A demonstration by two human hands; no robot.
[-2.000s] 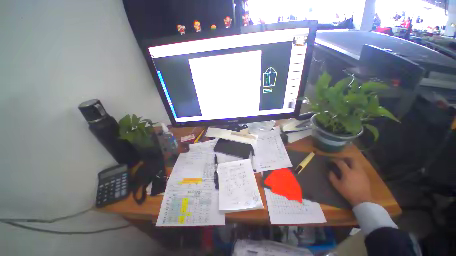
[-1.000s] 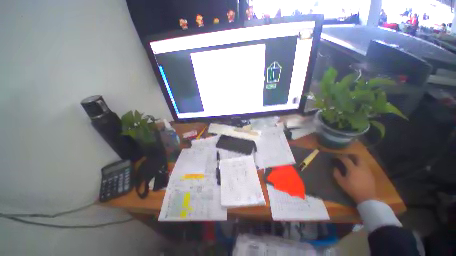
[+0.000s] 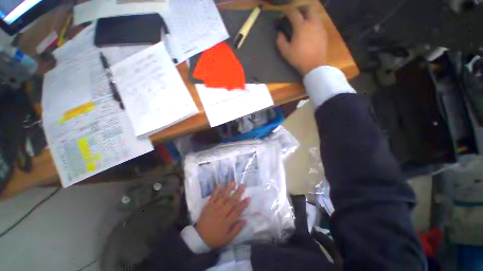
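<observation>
My right hand [image 3: 305, 39] rests over the dark computer mouse [image 3: 285, 27] on the dark grey mat [image 3: 263, 55] at the desk's right. My left hand [image 3: 221, 216] lies flat with fingers spread on a plastic-bagged packet [image 3: 267, 198] on my lap. The packet shows a white sheet with dark printed figures under clear film. My left palm covers its lower left part. The monitor [image 3: 26, 13] shows only as a corner at the top left.
On the wooden desk [image 3: 182, 129] are a highlighted sheet [image 3: 79, 127], handwritten notes [image 3: 153, 87], a pen [image 3: 112, 82], a smartphone [image 3: 128, 29], a red-orange piece [image 3: 221, 66] and a pale yellow cutter [image 3: 247, 26]. A blue crate [image 3: 259, 131] is under the desk.
The view has tilted down and right, so most of the monitor and the plants left the picture. My left hand and the whole packet have come into view. My right hand is still on the mouse.
</observation>
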